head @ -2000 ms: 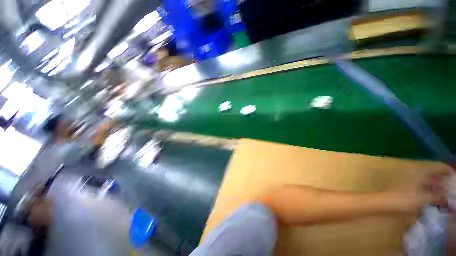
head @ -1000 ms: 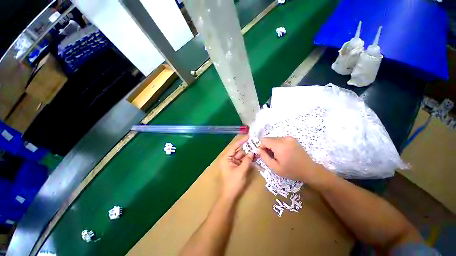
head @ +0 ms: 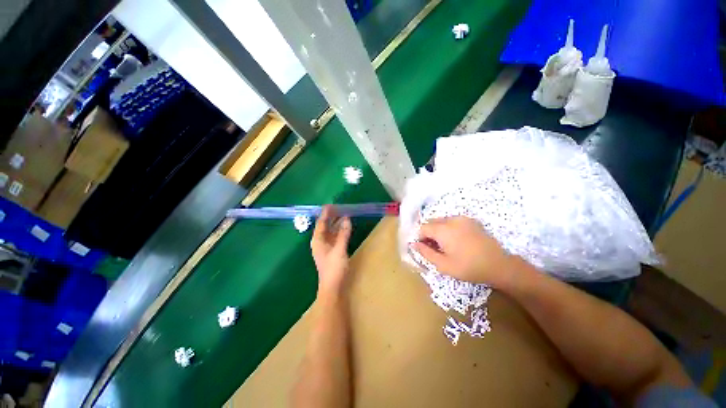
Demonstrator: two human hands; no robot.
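Note:
The clear plastic bag (head: 557, 207) lies open on its side, with small white parts (head: 458, 295) heaped at its mouth and spilling onto the cardboard sheet (head: 446, 366). My right hand (head: 458, 251) is at the bag mouth, thumb and fingertips together over the parts; whether it pinches a part cannot be told. My left hand (head: 333, 235) is over the green conveyor belt (head: 263, 279) at the stop bar (head: 271, 213), its fingers apart with nothing visible in them. A white assembly (head: 302, 223) lies just left of its fingertips, against the bar.
Other white assemblies (head: 228, 316) are spaced along the belt. A pale scuffed post (head: 342, 88) rises beside the bag mouth. Two wrapped squeeze bottles (head: 590, 89) stand beyond the bag, before a blue sheet (head: 637, 40). A metal rail (head: 183, 271) edges the belt's far side.
My left hand has moved left from the bag mouth to the stop bar, away from the white assembly it held. My right hand stays at the bag mouth. The assemblies on the belt have shifted up and right.

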